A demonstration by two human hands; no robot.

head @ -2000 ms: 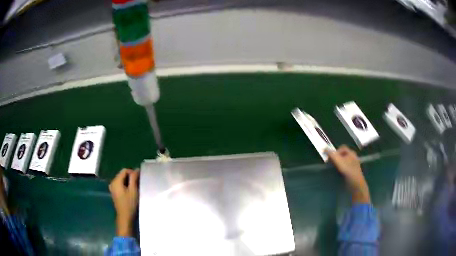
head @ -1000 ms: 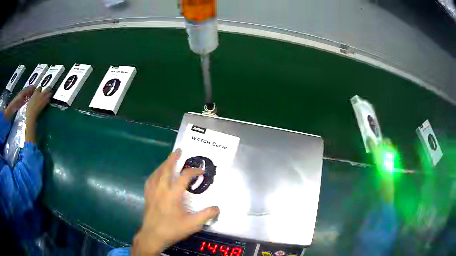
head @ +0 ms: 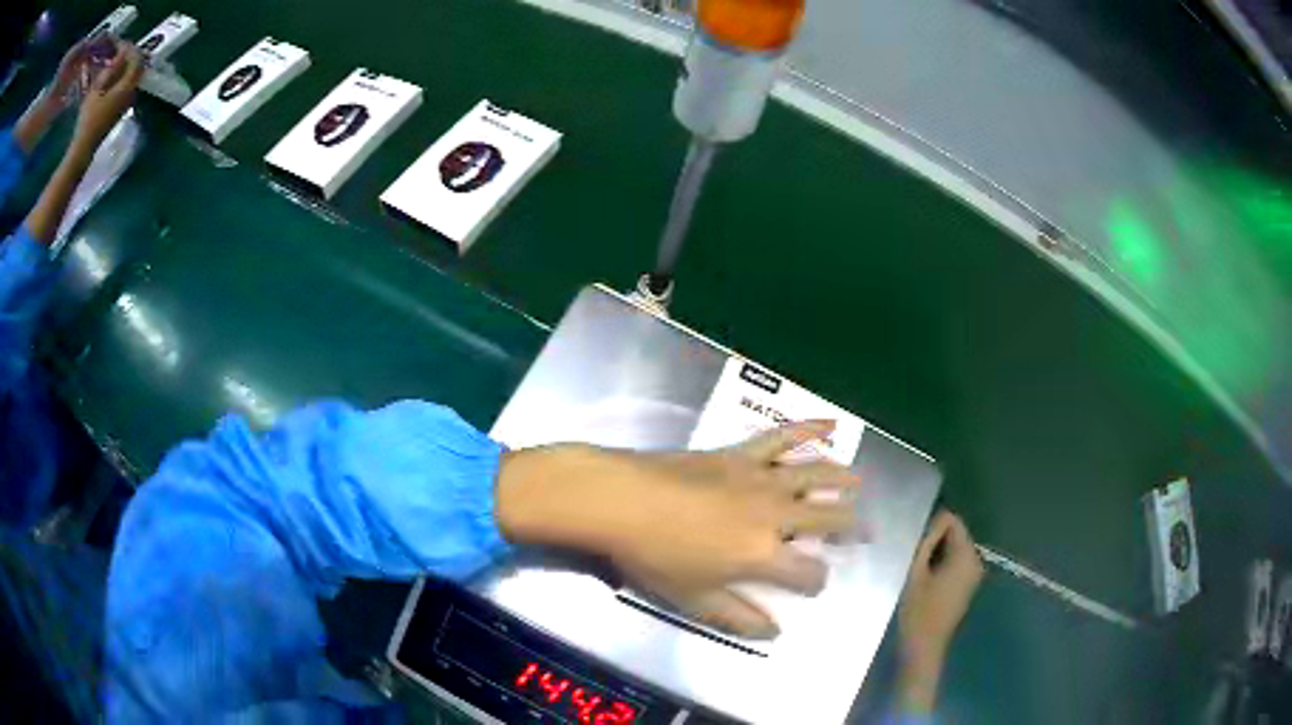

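Note:
A white watch box (head: pixel 731 418) lies on the right half of the scale's shiny steel pan (head: pixel 602 361). My left hand (head: pixel 709 531) reaches across the pan from the left, palm down with fingers spread over the box, and hides most of it. I cannot tell whether it presses on the box. The red digits on the scale display (head: pixel 574 694) read 144.2. My right hand (head: pixel 942 574) is beside the pan's right edge with curled fingers; no object shows in it, but its inside is hidden.
Several watch boxes (head: pixel 513 156) lie on the green belt (head: pixel 907 326) at upper left; one more (head: pixel 1173 545) is at far right. A signal tower (head: pixel 726 85) stands behind the scale. Another worker's hands (head: pixel 106 85) are at upper left. Green light glows at upper right.
The view has turned and shifted. The box on the pan now lies on its right half, not the left. My right hand has come from the belt to the pan's edge. The display went from 144.8 to 144.2.

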